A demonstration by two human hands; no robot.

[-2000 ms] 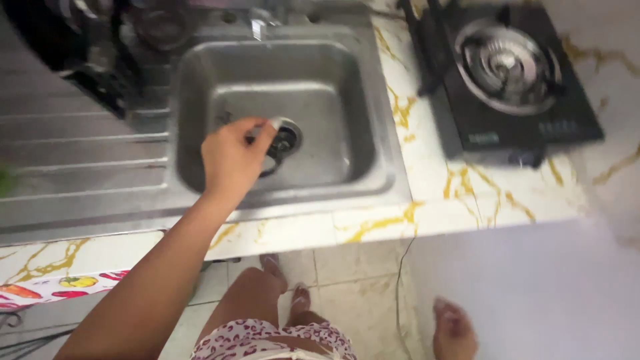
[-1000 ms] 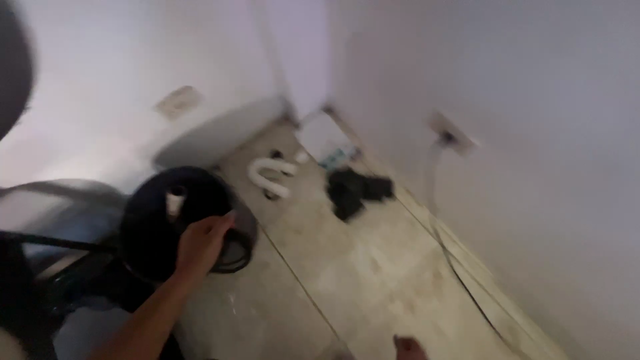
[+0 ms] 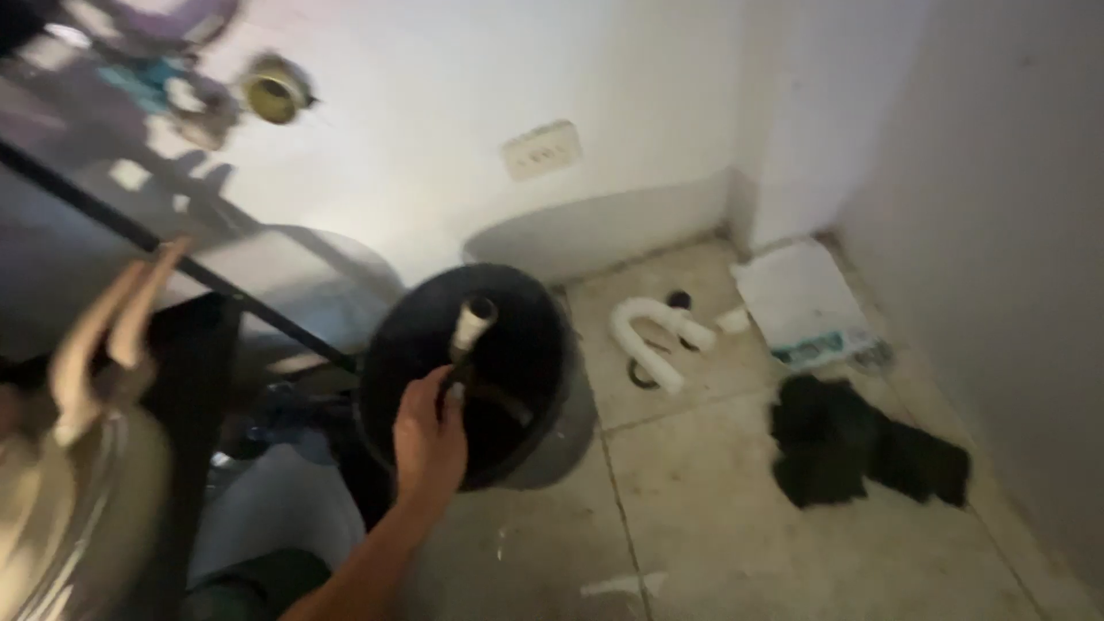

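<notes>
My left hand reaches over the black bucket, with its fingers and thumb closed around the dark lower end of a short pipe piece. The pipe's pale upper part ends in a round dark opening. Another pale piece, blurred, lies deeper in the bucket. My right hand is not in view. On the tiled floor to the right of the bucket lie a white U-shaped pipe, a dark ring and a small white piece.
A white packet and a dark cloth-like item lie by the right wall. A brass-coloured pipe opening and a socket plate are on the wall. A dark bar slants left of the bucket; blurred tan objects stand at far left.
Two seconds ago my left hand was at the sink drain; one second ago it was at the bucket beside the pale pipe piece. The view has swung from the sink down to the floor corner.
</notes>
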